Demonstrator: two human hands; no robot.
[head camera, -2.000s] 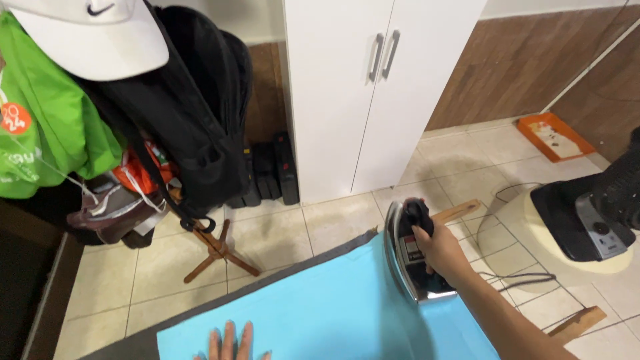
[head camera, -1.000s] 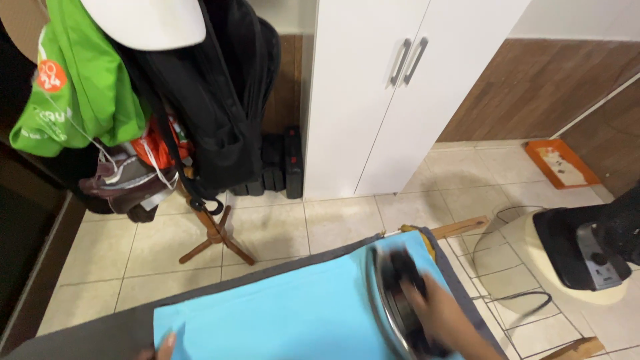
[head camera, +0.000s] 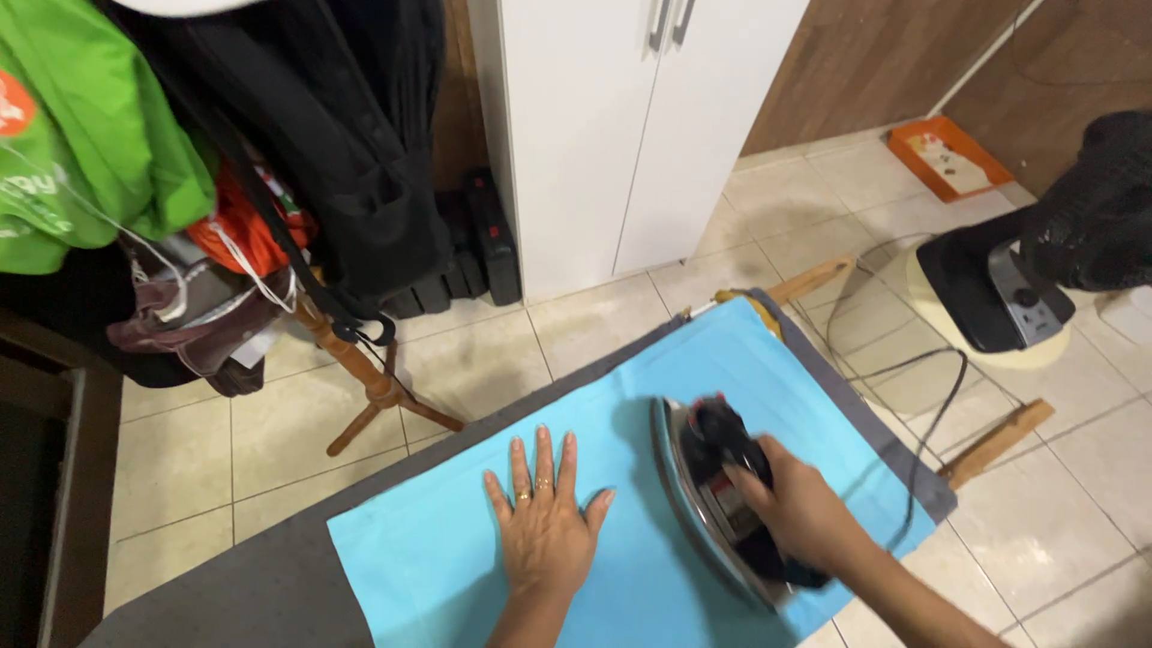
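Note:
A light blue cloth (head camera: 432, 540) lies on a grey-covered ironing board (head camera: 234, 576). My left hand (head camera: 547, 531) rests palm down on the cloth, its fingers spread and rings on two of them. To its right, my right hand (head camera: 801, 504) grips the handle of a clothes iron (head camera: 720, 486), which has a black body and a metal sole. One long edge of the iron looks tipped up from the cloth; whether the rest touches it I cannot tell. A dark cord (head camera: 936, 432) passes over the board's right edge.
Beyond the board stands a white cabinet (head camera: 576, 135). At the left, a wooden coat stand (head camera: 382, 387) holds a black backpack (head camera: 342, 135) and a green bag (head camera: 99, 144). A black fan base (head camera: 981, 279) and an orange tray (head camera: 949, 157) are on the right. Wooden board legs (head camera: 999, 441) stick out.
My left hand, only partly in view a second ago, now lies flat on the cloth. The iron, in my right hand throughout, has moved from the cloth's far right part toward its middle.

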